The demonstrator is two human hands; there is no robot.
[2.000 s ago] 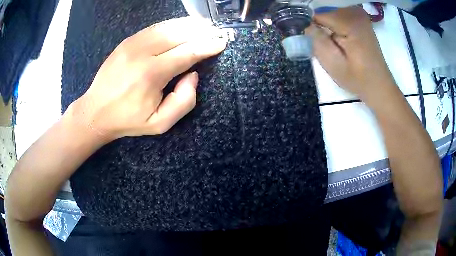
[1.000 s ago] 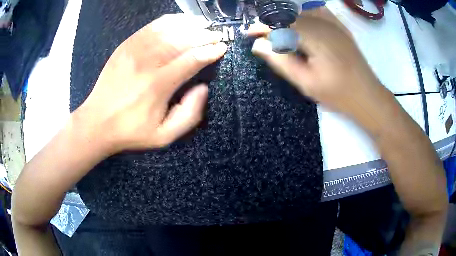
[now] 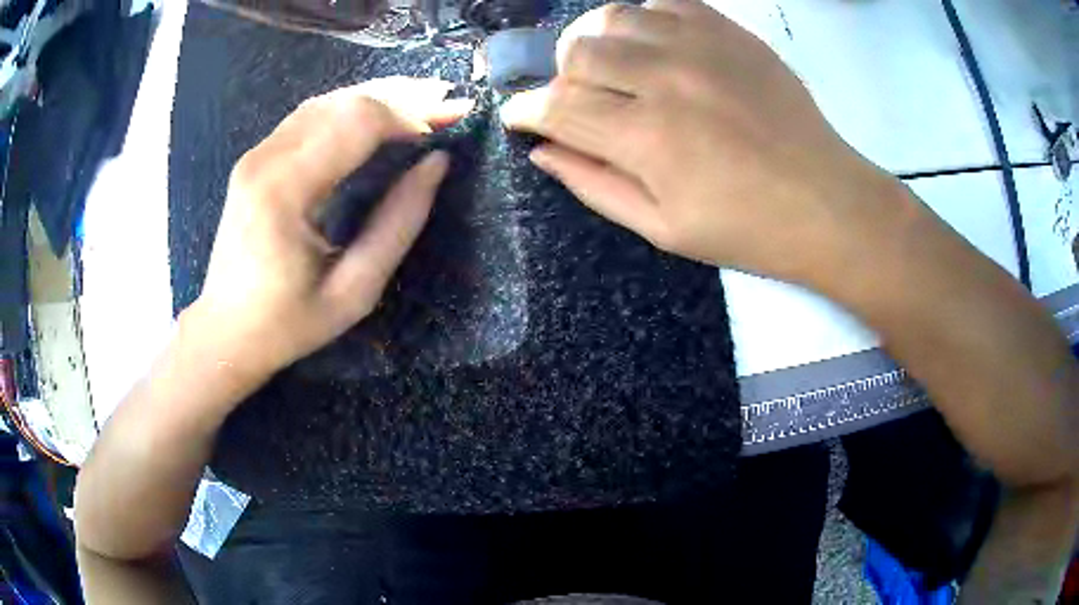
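Observation:
A dark, textured garment panel point(image 3: 592, 390) lies over the table and its front edge, with a pale chalk mark point(image 3: 515, 296) curving across its middle. My left hand point(image 3: 320, 225) is on the left of the panel, its thumb and fingers pinching dark cloth near the top centre. My right hand point(image 3: 710, 142) meets it from the right, fingertips at the same spot. A small patch piece cannot be told apart from the panel. A grey cylindrical knob point(image 3: 521, 57) stands just above the fingertips. The presser foot and needle cannot be made out.
The sewing machine head point(image 3: 367, 18) is blurred at the top edge. A ruler tape point(image 3: 828, 408) runs along the front edge of the white table point(image 3: 805, 319). Dark cloth point(image 3: 71, 130) hangs at the far left. A small clear plastic piece point(image 3: 215, 516) shows at lower left.
My right hand has come from beside the machine onto the cloth, beside my left fingertips. My left thumb and fingers have drawn together on the cloth. The chalk mark shows brighter; the view has shifted.

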